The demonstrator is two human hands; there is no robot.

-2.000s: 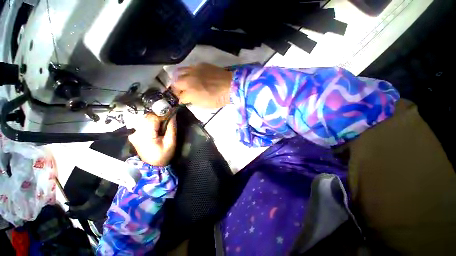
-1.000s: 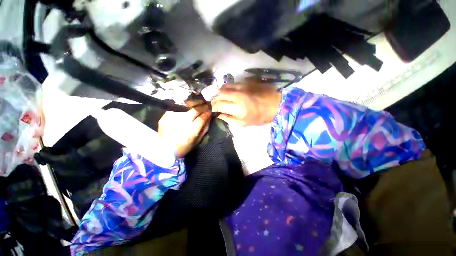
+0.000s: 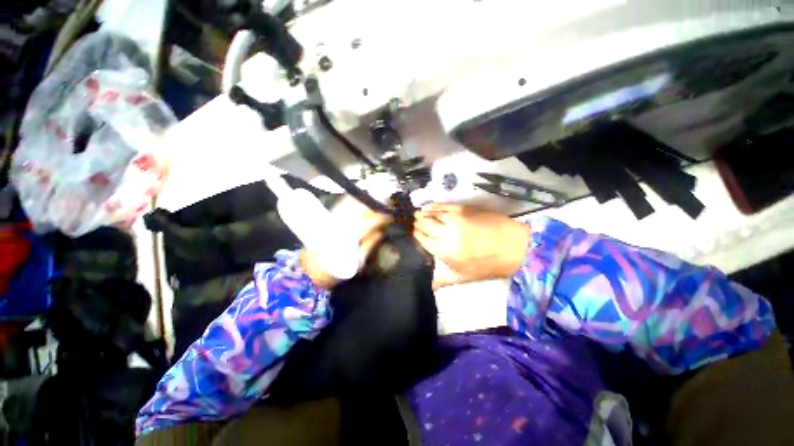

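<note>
The black panel with camouflage bands lies over the table's front edge and hangs onto the lap. Its near corner is under the needle area of the sewing machine. My left hand holds the panel left of the needle, partly hidden by the white lamp head. My right hand has its fingertips on the panel edge just right of the needle. The fingertips of both hands nearly meet. The panel edge between them is blurred.
Black webbing strips and a dark slim metal tool lie right of the needle. A dark case with a reddish edge is at far right. A curved guard bar stands before the needle. A plastic bag is at left, above a blue bin.
The view has turned and shifted, so the machine and hands appear further right. My right hand has moved from the machine's front onto the panel edge beside my left hand, which still holds the panel.
</note>
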